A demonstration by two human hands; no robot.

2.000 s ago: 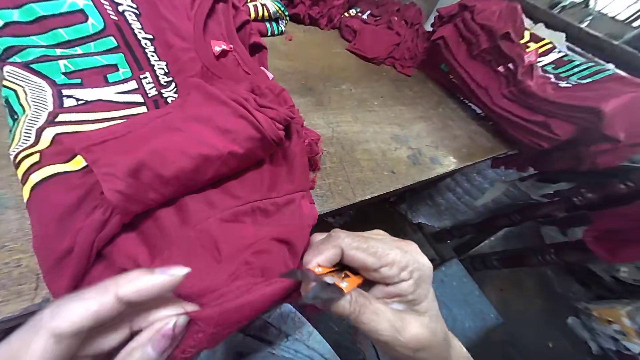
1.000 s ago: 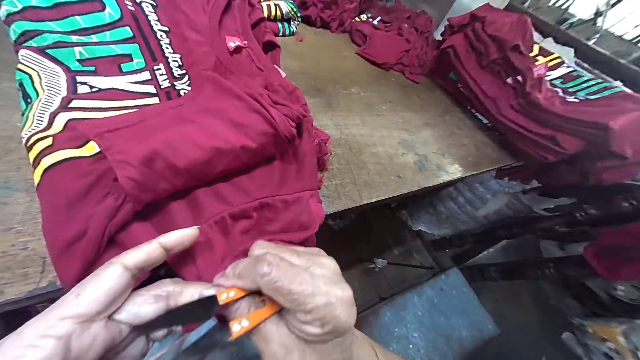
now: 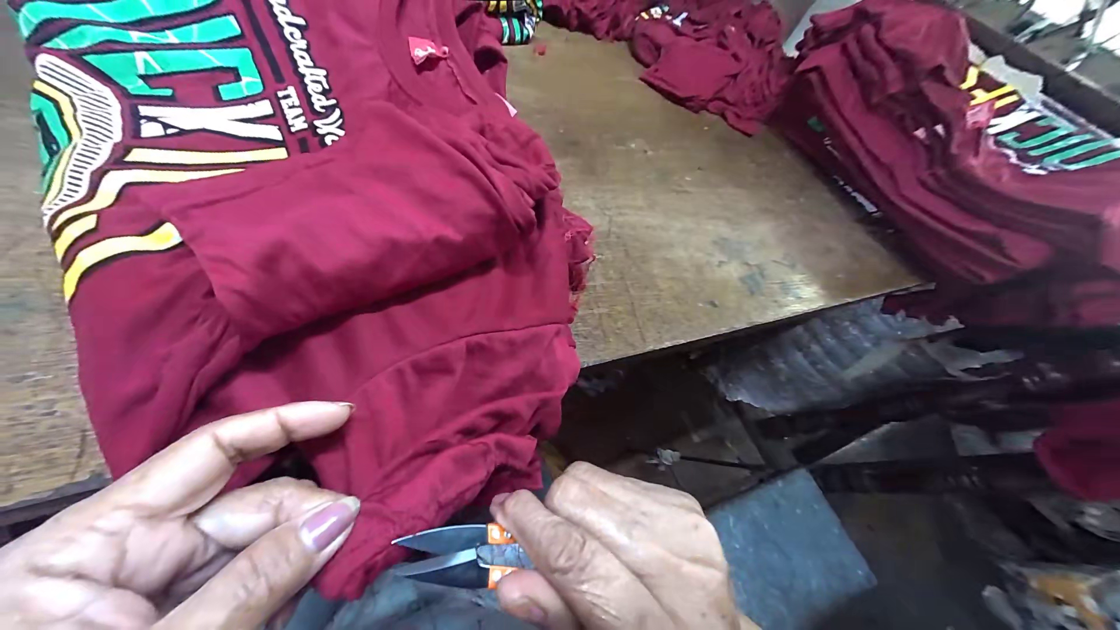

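Note:
A maroon printed T-shirt (image 3: 367, 236) lies over the table edge in the head view, its lower part hanging toward me. My left hand (image 3: 210, 525) is at the lower left, palm up, its thumb and a finger at the shirt's bunched edge; whether cloth is pinched between them is hard to tell. In my right hand (image 3: 621, 551) is a pair of thread snips (image 3: 464, 551) with orange grips. The blades are apart and point left, just below the bunched hem.
A wooden table (image 3: 682, 201) bears the shirt. Crumpled maroon cloth (image 3: 717, 61) lies at its far side, and a stack of maroon printed shirts (image 3: 927, 157) is at the right. Below the table edge are plastic sheeting (image 3: 831, 350) and a blue-grey flat surface (image 3: 787, 542).
The snips were near my left fingers one second ago; my right hand has since moved right with them, away from the left hand. The shirt's lower edge is bunched differently.

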